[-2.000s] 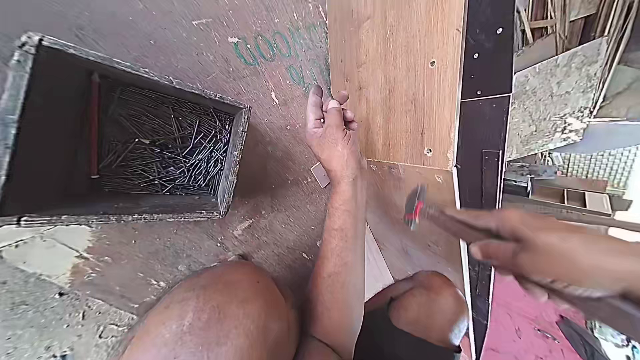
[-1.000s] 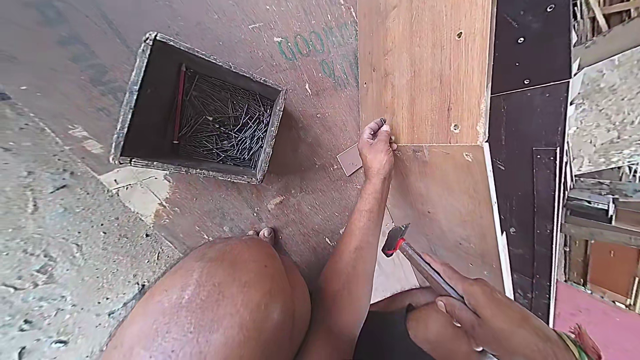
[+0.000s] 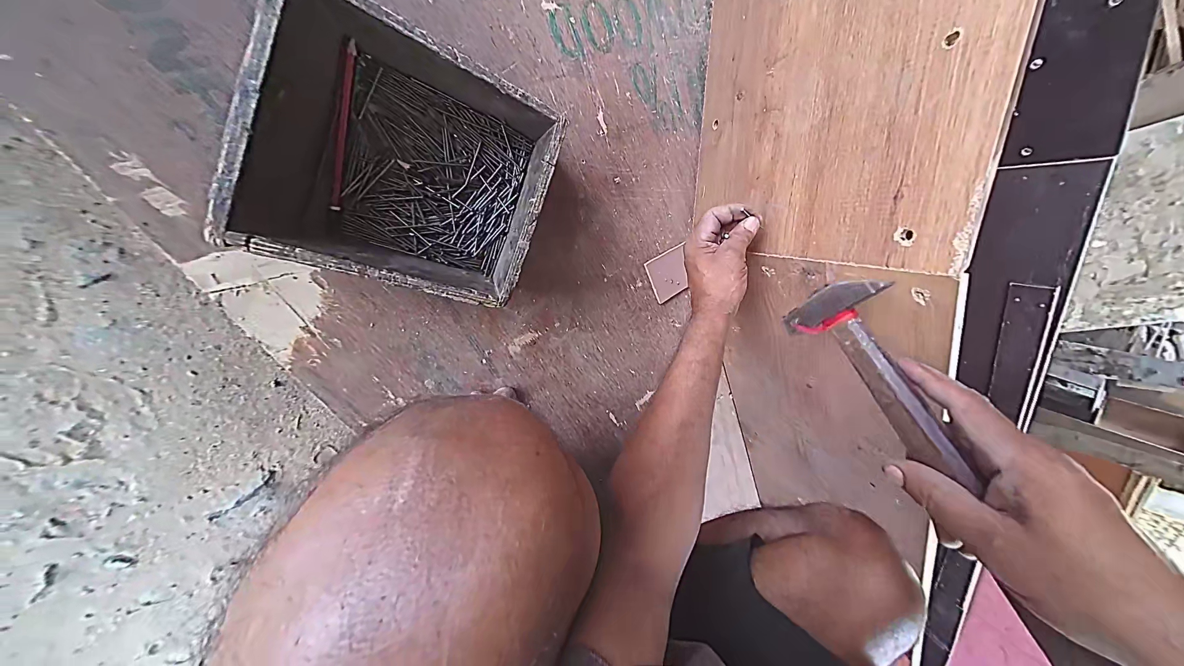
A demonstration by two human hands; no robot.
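Observation:
My right hand (image 3: 999, 472) grips the handle of a hammer (image 3: 842, 310), whose head has a red band at its neck and hangs over the lower plywood panel (image 3: 823, 398). My left hand (image 3: 721, 254) rests at the left edge of the upper wood-grain panel (image 3: 860, 120), near the seam between the two panels. Its thumb and fingers pinch a small dark nail (image 3: 746, 214); much of the nail is hidden. To the left stands a worn open box (image 3: 532, 203) of many loose nails (image 3: 435, 176), with a red pencil (image 3: 344, 125) along its inner left side.
A small flat brown offcut (image 3: 668, 274) lies beside my left wrist. Dark boards (image 3: 1064, 102) with screws or holes run along the right. My knees are in the foreground, on a reddish-brown board (image 3: 592, 185) with green writing. Rough concrete ground (image 3: 120, 444) borders it at the left.
My left hand has gone from raised above the panel's left edge to low by the seam. The hammer, blurred two seconds ago, now shows more clearly, its head nearer the seam than one second ago.

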